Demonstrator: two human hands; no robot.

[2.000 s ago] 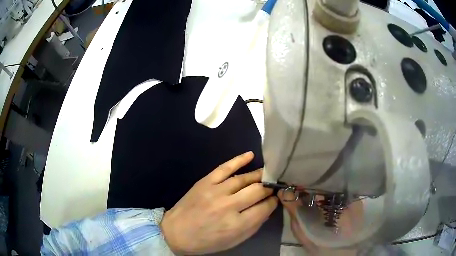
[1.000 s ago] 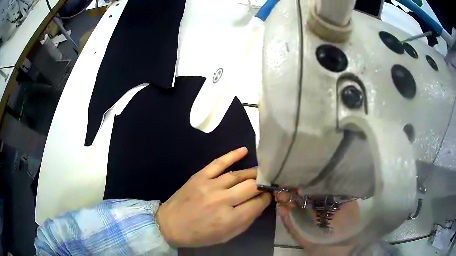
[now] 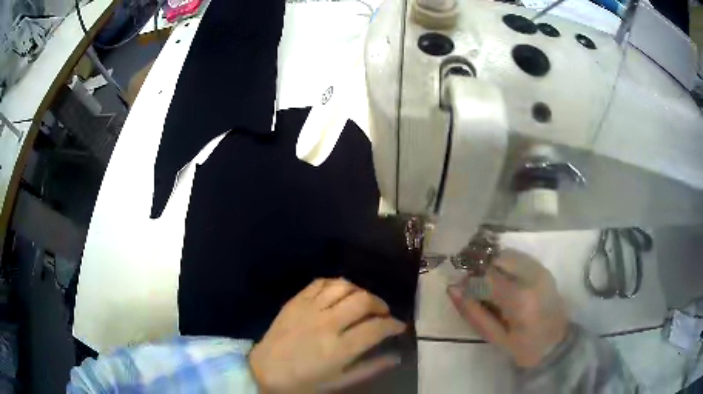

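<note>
A black cut panel (image 3: 270,231) lies flat left of the machine head (image 3: 432,115), its right edge near the presser foot area (image 3: 414,231). A second black piece (image 3: 223,69) lies beyond it. My left hand (image 3: 331,335) is on the panel's near part, fingers bent and blurred near its right edge; whether it grips cloth is unclear. My right hand (image 3: 516,308) is right of the panel, below the spring and pale knob (image 3: 478,285), thumb and fingers close together; whether it holds anything is unclear. The needle is not clearly visible.
A white paddle (image 3: 320,138) lies over the panel's far edge. Scissors or snips (image 3: 619,262) lie on the bed at right. A pink object (image 3: 182,8) is at the far end. A wood-edged table (image 3: 38,92) stands at far left.
My left hand has moved nearer to me, off the foot area. My right hand has come out from behind the head to the right. The view has shifted, showing the scissors.
</note>
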